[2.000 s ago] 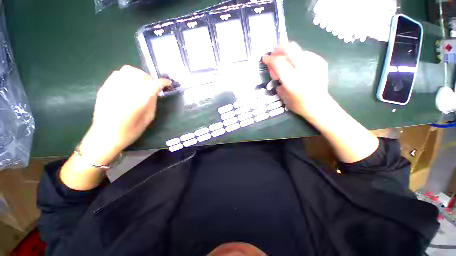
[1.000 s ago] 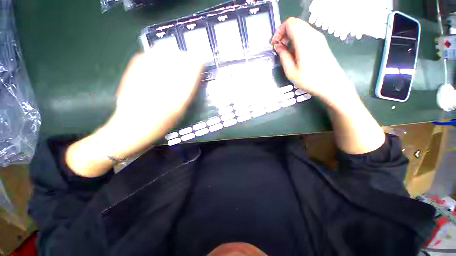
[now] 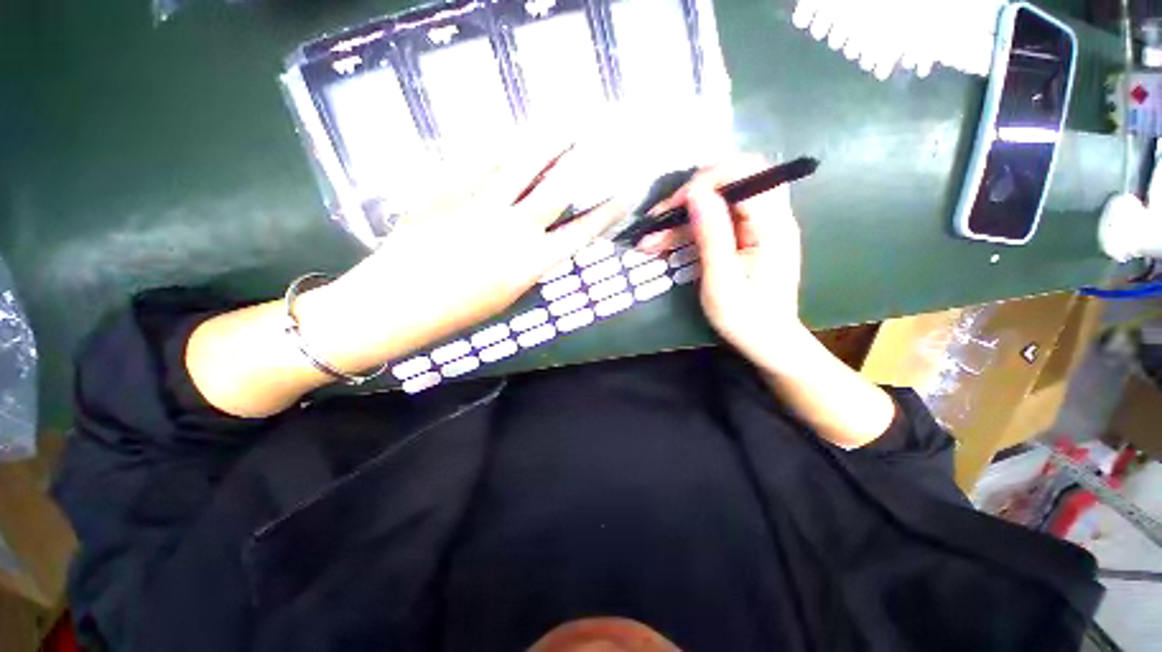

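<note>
A clear strip with rows of pale oval adhesive pieces [image 3: 534,325] lies along the near bench edge. A black-framed panel [image 3: 460,85] with bright windows lies just beyond it. My right hand [image 3: 745,248] is shut on a slim black tool [image 3: 770,180], its pointed end down at the upper rows of ovals. My left hand [image 3: 484,255] lies over the panel's near edge and the strip, fingers stretched toward the tool's tip. Glare hides whether it holds anything.
A phone in a pale blue case [image 3: 1017,127] lies at the right, beside a fanned white pile [image 3: 898,36]. A small white round object [image 3: 1124,227] is at the far right. Crinkled clear plastic [image 3: 15,369] is at the left edge; a cardboard box [image 3: 975,382] stands below the bench.
My left hand has moved right to the ovals. My right hand has moved down and left, and the black tool now shows in it. The panel sits further left in view.
</note>
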